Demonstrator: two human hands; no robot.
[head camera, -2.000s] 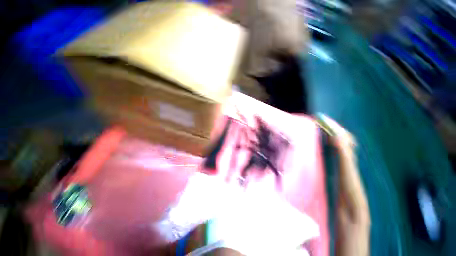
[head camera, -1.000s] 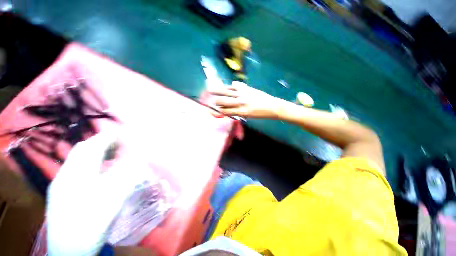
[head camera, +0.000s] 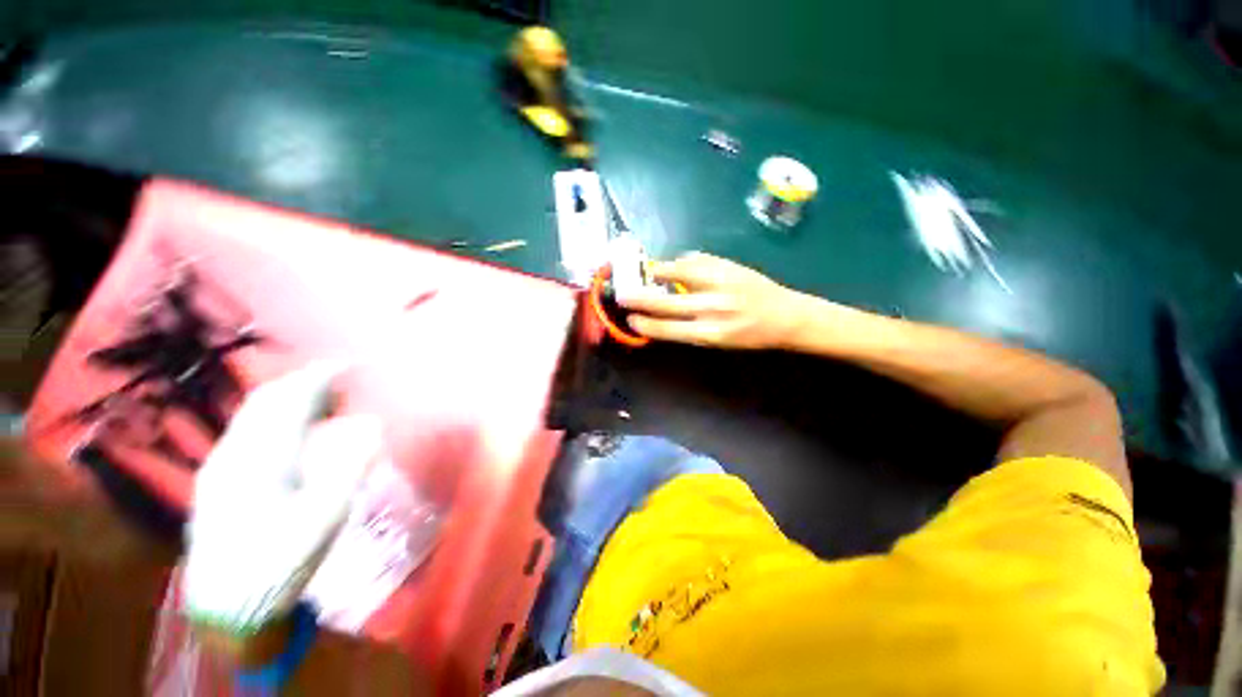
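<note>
My right hand (head camera: 708, 302), bare, has its fingers closed on a small white piece (head camera: 628, 267) at the green bench's near edge. An orange loop, perhaps a cord, shows beside the fingers. A white power strip (head camera: 582, 225) lies just beyond the hand. My left hand (head camera: 279, 497), in a white knit glove with a blue wristband, is over the red-pink table (head camera: 490, 320). It is blurred and overexposed, so its fingers and any small thing in them cannot be made out. Clear plastic (head camera: 384, 538) lies beside the glove.
A black and yellow soldering gun stand (head camera: 548, 102) is on the green bench (head camera: 409, 150). A solder spool (head camera: 786, 188) and white strips (head camera: 943, 225) lie to the right. Black sleeving pieces (head camera: 170, 341) lie on the table's left. Brown cardboard (head camera: 102, 620) shows at lower left.
The view has swung right from the cardboard box to the bench. My right hand now grips the white piece beside the power strip. The glove stays over the table.
</note>
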